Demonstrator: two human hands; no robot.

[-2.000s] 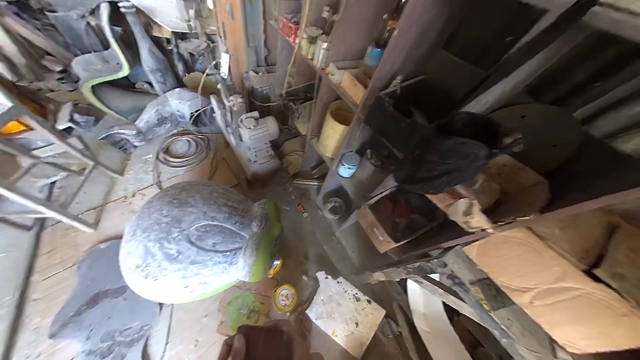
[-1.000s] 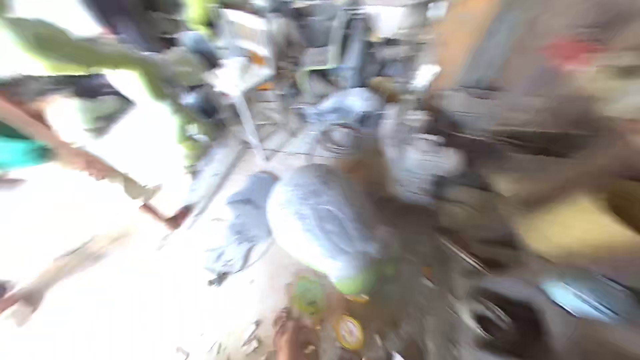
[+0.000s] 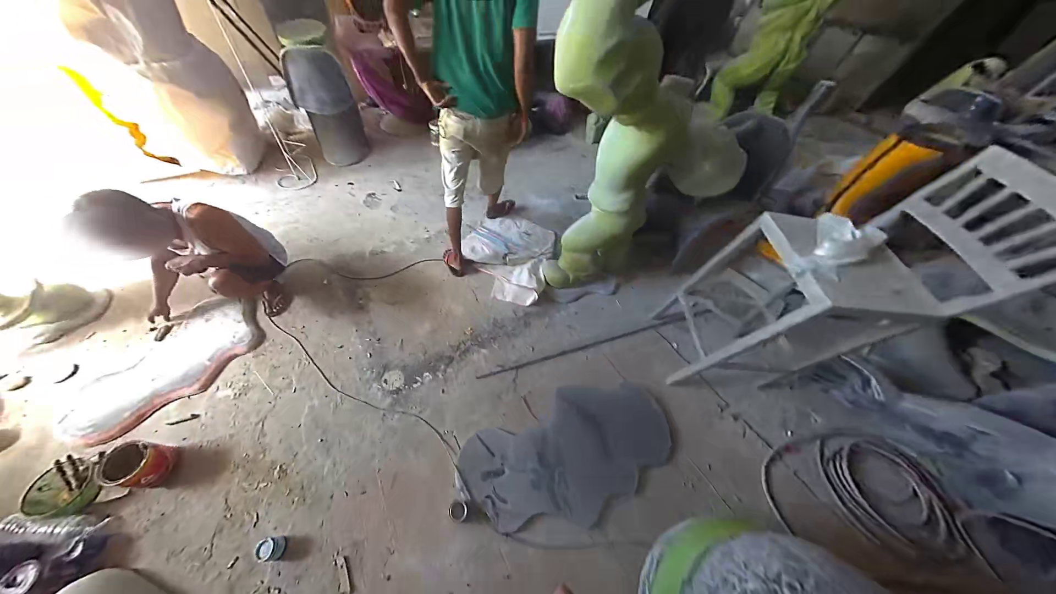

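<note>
Neither of my hands shows clearly. At the bottom edge is a tiny skin-toned tip, too small to tell what it is. Just right of that tip, a rounded grey-white form (image 3: 767, 565) with a green band rises into view. A flat grey irregular sheet (image 3: 577, 454) lies on the concrete floor, with a small round open container (image 3: 458, 511) by its lower left edge. Further left stands a small blue-rimmed can (image 3: 271, 549). A white slab with a reddish edge (image 3: 165, 371) lies in bright light beside a crouching person (image 3: 223, 247), whose hand reaches down at it.
A person in a green shirt (image 3: 483, 58) stands by a tall pale-green sculpture (image 3: 615, 157). A tilted white chair (image 3: 883, 280) and a coiled hose (image 3: 874, 487) are at right. A thin cable (image 3: 355, 396) crosses the floor. A red can (image 3: 136, 464) and green bowl (image 3: 59, 487) sit at left.
The view has swung far left, from the shelves to the open floor. A hand seen at the bottom edge one second ago is no longer plainly visible.
</note>
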